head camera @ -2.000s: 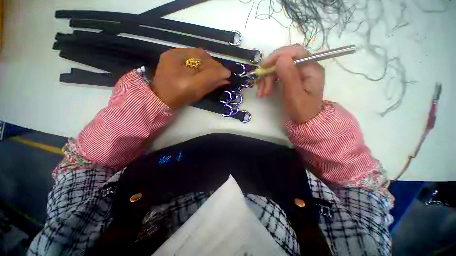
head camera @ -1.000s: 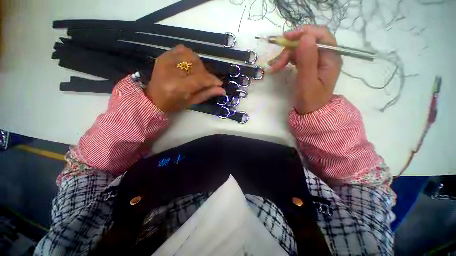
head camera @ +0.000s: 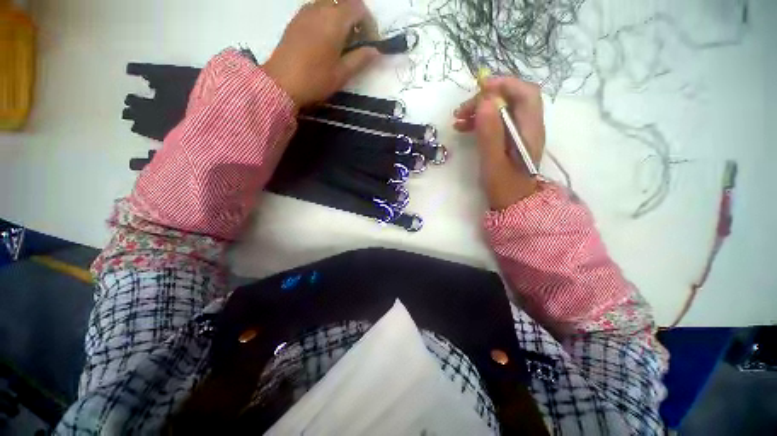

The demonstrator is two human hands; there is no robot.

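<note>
Several black straps (head camera: 332, 170) lie fanned on the white table, with D-rings (head camera: 419, 162) at their right ends. My left hand (head camera: 328, 47) is above them at the top, closed on one black strap (head camera: 392, 43) whose ringed end points right. The rest of that strap is hidden by the hand. My right hand (head camera: 515, 128) holds a slim pen-like tool (head camera: 518, 140) with a yellowish section pointing up and a silver shaft pointing down. The tool is apart from the straps. My left sleeve covers part of the fanned straps.
A tangle of dark threads (head camera: 511, 38) lies at the top, beyond my right hand. Grey thread (head camera: 652, 140) trails at the right. A red lead with a greyish tip (head camera: 724, 213) lies near the right edge. A yellow thing (head camera: 15, 68) is at the upper left.
My left hand has moved up from the fanned straps and now grips a separate strap. My right hand has moved slightly left and down, and the tool has turned from nearly level to steep.
</note>
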